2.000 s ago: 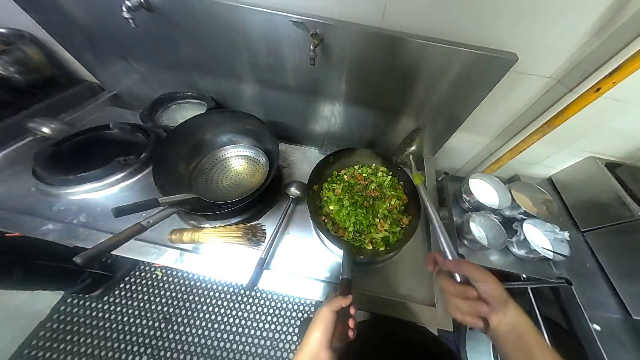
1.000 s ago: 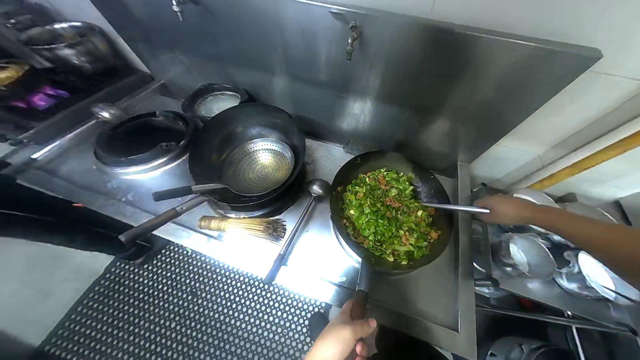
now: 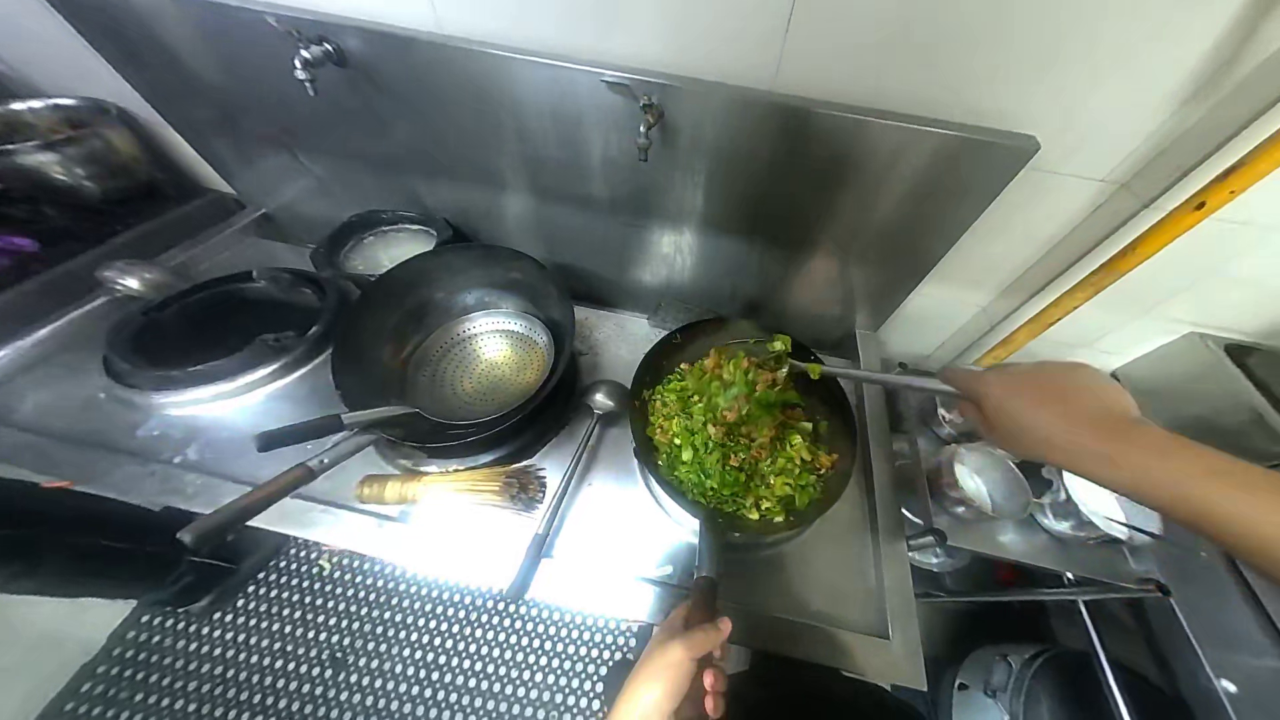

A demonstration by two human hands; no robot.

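A dark wok (image 3: 845,440) sits over the right burner, holding chopped green vegetables (image 3: 735,450) mixed with small brown bits. My left hand (image 3: 685,655) is closed around the wok's handle (image 3: 705,590), near the bottom of the view. My right hand (image 3: 1050,405) grips the metal shaft of a ladle (image 3: 880,378) to the right of the wok. The ladle's head lies among the food at the wok's upper right side, partly covered by greens.
Left of the wok are a second ladle (image 3: 603,398), a bamboo wok brush (image 3: 450,488) and a larger wok (image 3: 455,275) with a perforated strainer (image 3: 482,365) inside. Taps (image 3: 649,125) project from the steel backsplash (image 3: 780,200). Several seasoning bowls (image 3: 985,480) stand at the right.
My right hand has brought the ladle from beside the wok into the food. The greens have shifted, with more brown bits showing near the top. My left hand stays on the handle.
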